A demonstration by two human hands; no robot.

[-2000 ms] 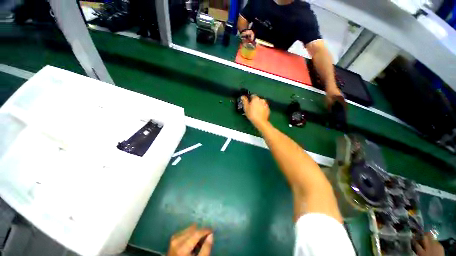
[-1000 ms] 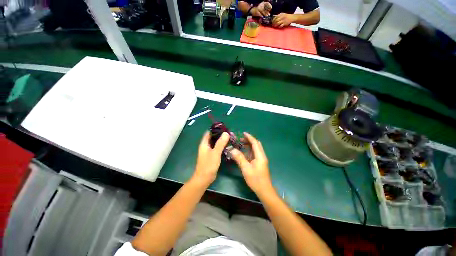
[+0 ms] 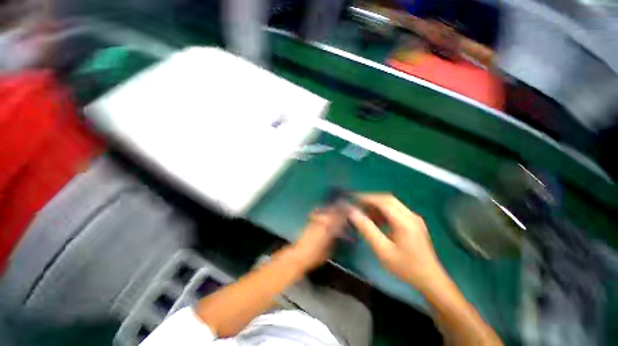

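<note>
The picture is strongly blurred. A small black device unit [image 3: 340, 200] is held between my two hands above the near edge of the green bench. My left hand [image 3: 324, 233] is closed around its lower left side. My right hand [image 3: 396, 233] is at its right side, with thumb and fingertips at the unit. The hands and the blur hide most of the unit, so its details and any wire cannot be made out.
A white foam parts tray [image 3: 210, 128] lies left on the bench. Red bins [image 3: 40, 149] and stacked grey-white trays [image 3: 101, 230] stand far left, a small compartment tray [image 3: 166, 297] below. A bench machine [image 3: 484, 226] and divided tray [image 3: 562, 290] are right. Another person's arm [image 3: 440, 34] shows across.
Earlier my right hand reached across the bench to a black unit; then both hands held a unit over the bench. Now the view has swung left and down, and both hands are still together at the unit.
</note>
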